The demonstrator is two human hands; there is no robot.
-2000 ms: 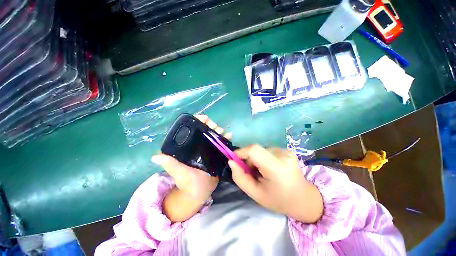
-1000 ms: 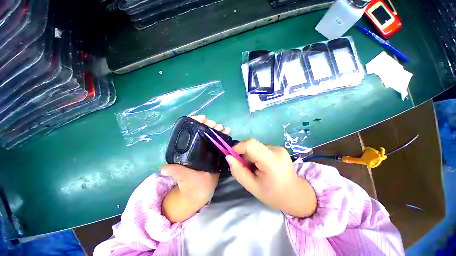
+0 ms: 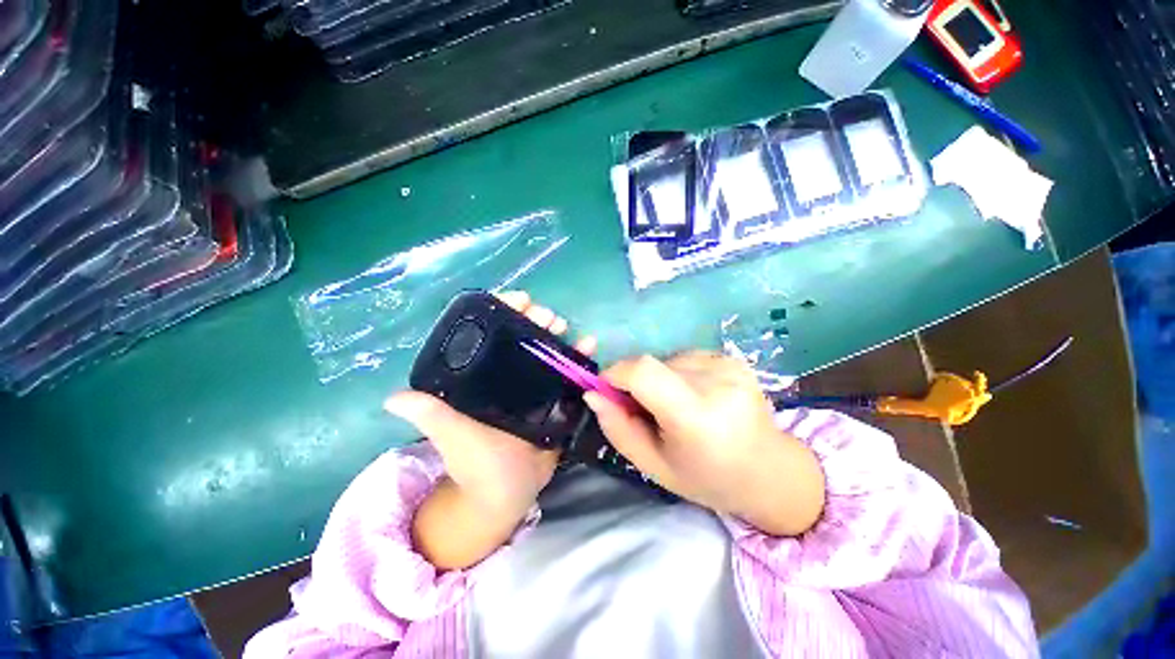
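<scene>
A black flip phone [image 3: 496, 367] is held above the bench's front edge. Its upper half faces up, with a rounded oval at its far left end. The hinge and lower half are partly hidden by my right hand. My left hand [image 3: 483, 451] is shut on the phone, thumb at the near side and fingertips showing past the far side. My right hand [image 3: 702, 431] is shut on pink tweezers [image 3: 582, 376]. The tweezer tips lie over the middle of the phone's upper half; whether they touch it I cannot tell.
A lens tray [image 3: 773, 180] and clear film [image 3: 432, 290] lie on the green bench. A white cloth [image 3: 995, 180], blue pen [image 3: 973, 103], orange-red device [image 3: 975, 43] and bottle [image 3: 863, 45] are at right. Trays [image 3: 116, 219] stack at left. An orange air gun [image 3: 951, 398] hangs over a carton [image 3: 1057, 412].
The phone tilted in my left hand and turned back, its upper half now flatter to view. The tweezers stay over it with their tips closer together. The view shifted slightly.
</scene>
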